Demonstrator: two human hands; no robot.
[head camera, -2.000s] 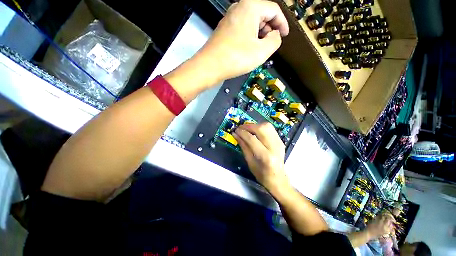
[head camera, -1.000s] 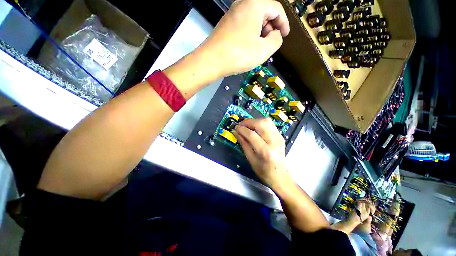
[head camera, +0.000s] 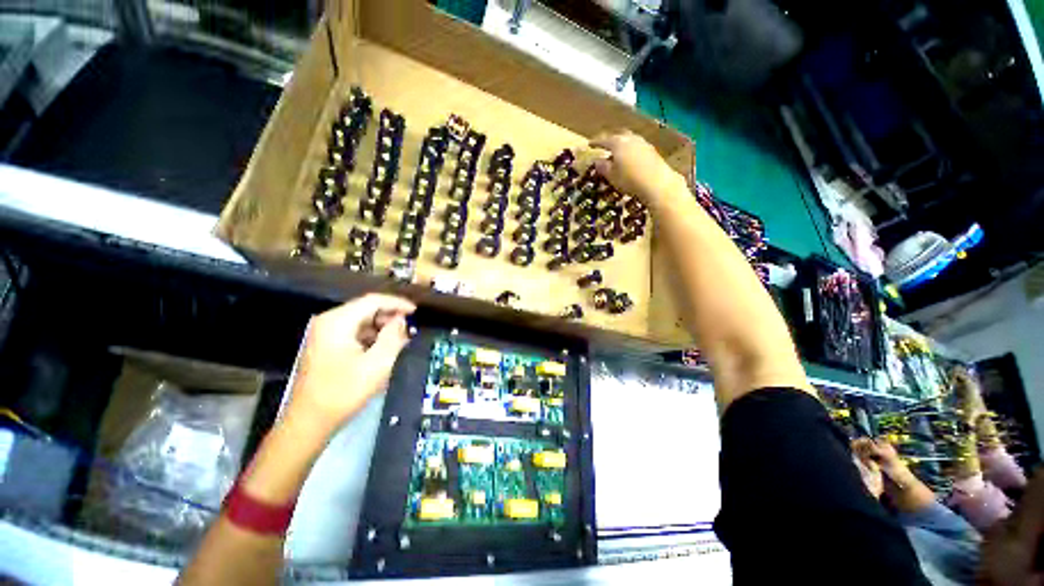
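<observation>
The black carrier (head camera: 384, 504) lies on the conveyor line and holds green circuit boards (head camera: 490, 458) with yellow blocks and small parts on them. Behind it stands the cardboard tray (head camera: 664, 280) with toroidal coils (head camera: 460, 206) in rows. My left hand (head camera: 353, 349), with a red wristband, is above the carrier's back left corner, fingers curled; whether it holds anything is hidden. My right hand (head camera: 624, 163) is inside the tray at its back right, fingertips down at the coils; I cannot tell whether one is gripped.
A carton with a clear plastic bag (head camera: 172, 452) sits low at the left. Right of the tray are red-black wire leads (head camera: 841, 303) in a black bin. A green mat (head camera: 727, 143) lies behind. Another person's hands (head camera: 887, 469) are at the right, by boards with yellow parts.
The view has swung so the coil tray and whole carrier show. My right hand has left the boards and reached into the coil tray. My left hand stays curled beside the tray's near wall.
</observation>
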